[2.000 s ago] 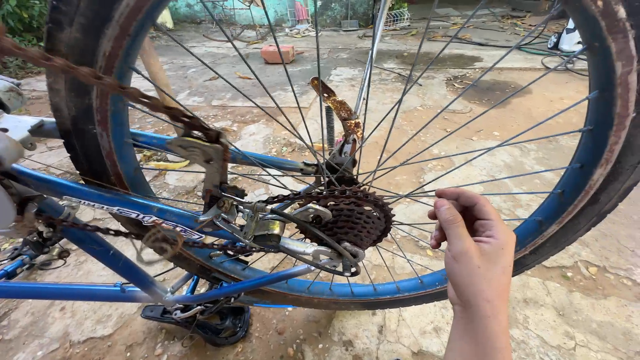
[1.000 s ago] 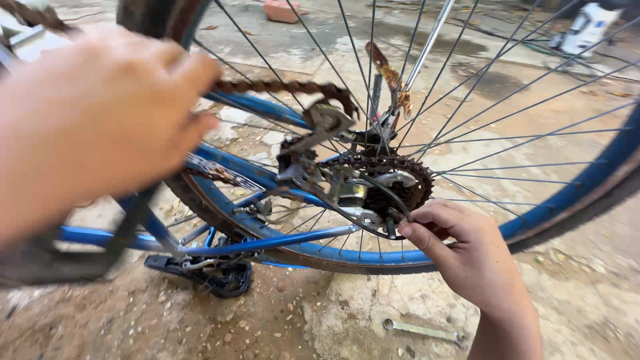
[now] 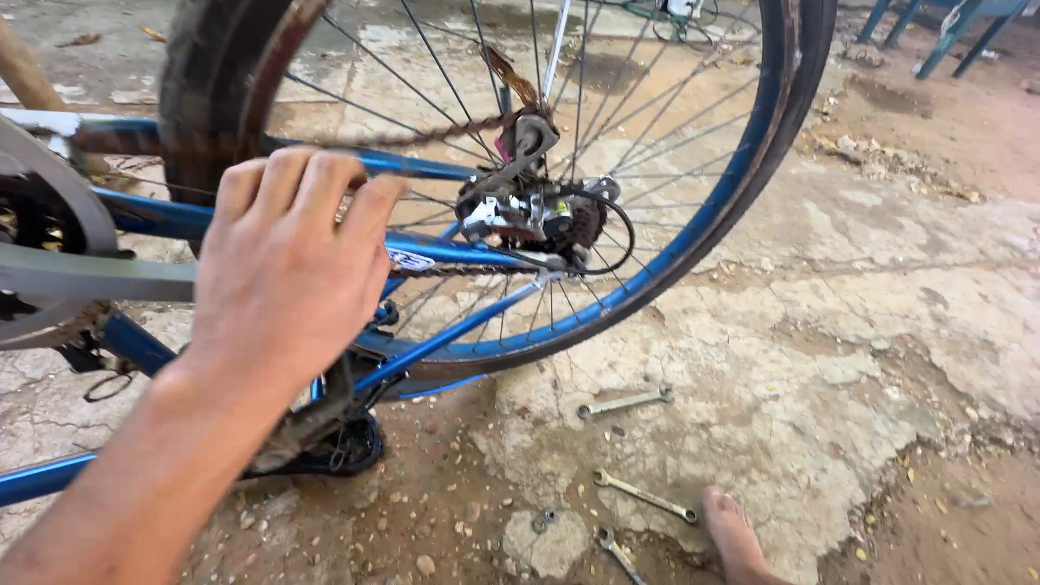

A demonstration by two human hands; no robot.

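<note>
My left hand is in front of the blue bicycle frame, its fingers bent near the rusty chain; whether it holds a crank arm or anything else is hidden by the hand. The grey crank part lies just left of it. The rear derailleur and the dark rear sprockets sit at the hub of the rear wheel, right of the hand. A black cable loops beside them. My right hand is out of view.
Combination wrenches lie on the cracked concrete, with another wrench and small nuts nearby. A bare foot is at the bottom. A pedal hangs below the frame. Blue-green furniture legs stand at upper right.
My right hand, at the derailleur a second ago, has left the view. My left hand, absent two seconds ago, is now over the frame. The view has shifted, showing more ground.
</note>
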